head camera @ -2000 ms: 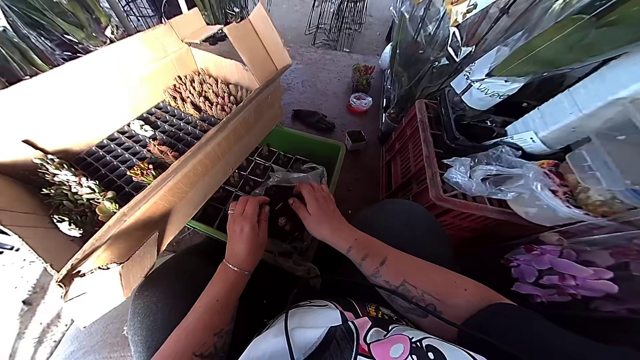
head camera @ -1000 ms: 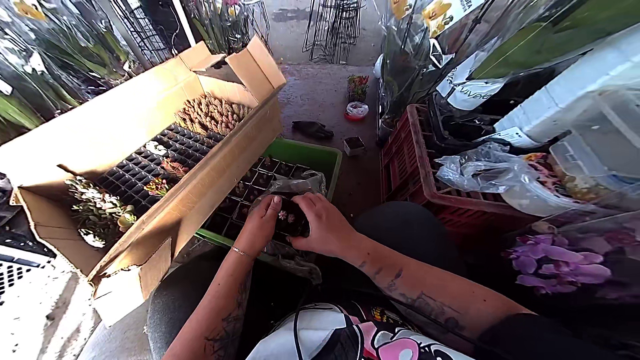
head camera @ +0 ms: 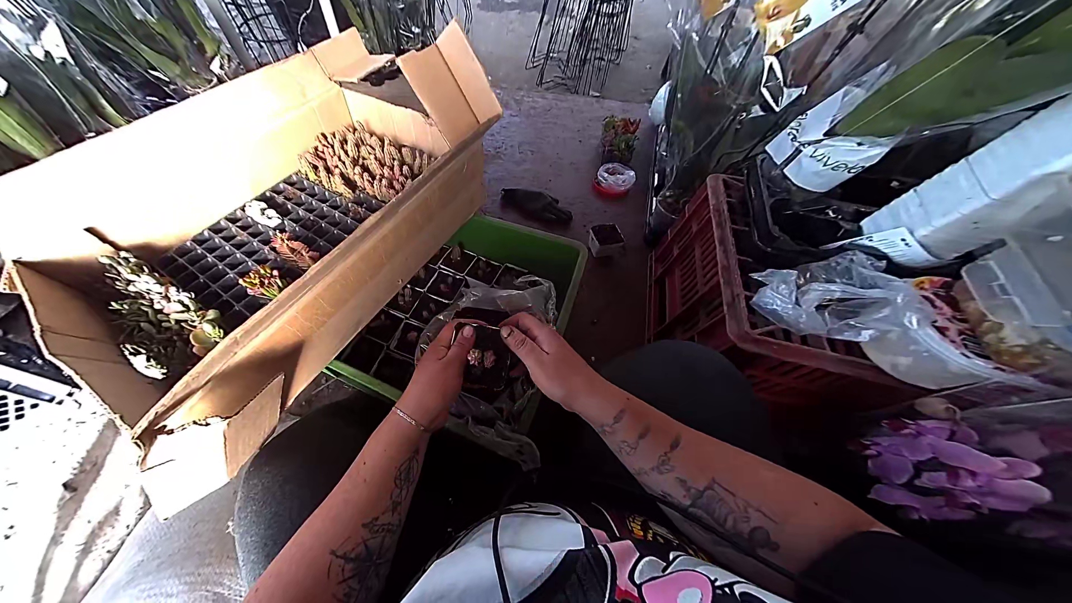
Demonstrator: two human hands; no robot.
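Note:
Between my hands is a small dark square pot of soil (head camera: 487,378) with a small pale pinkish succulent (head camera: 481,358) in it. My left hand (head camera: 441,368) grips its left side, thumb on the upper rim. My right hand (head camera: 548,358) is at its right rim with thumb and fingers. Beneath lies a clear plastic bag (head camera: 528,295) with dark contents, over a green crate (head camera: 536,243) that holds small square pots of soil (head camera: 446,285). At the left a cardboard box (head camera: 377,276) holds a black cell tray (head camera: 243,239) and succulents (head camera: 360,161).
Ahead on the floor lie a dark glove (head camera: 536,204), a small pot (head camera: 605,239), a red-based tub (head camera: 614,179) and a potted succulent (head camera: 620,138). A red plastic crate (head camera: 720,276) with bags and trays stands at right, near purple orchids (head camera: 946,469). Wire stands (head camera: 582,42) are farther off.
My hands have shifted around the small pot, and more of its soil and the succulent shows between them now. The box and crates have stayed put.

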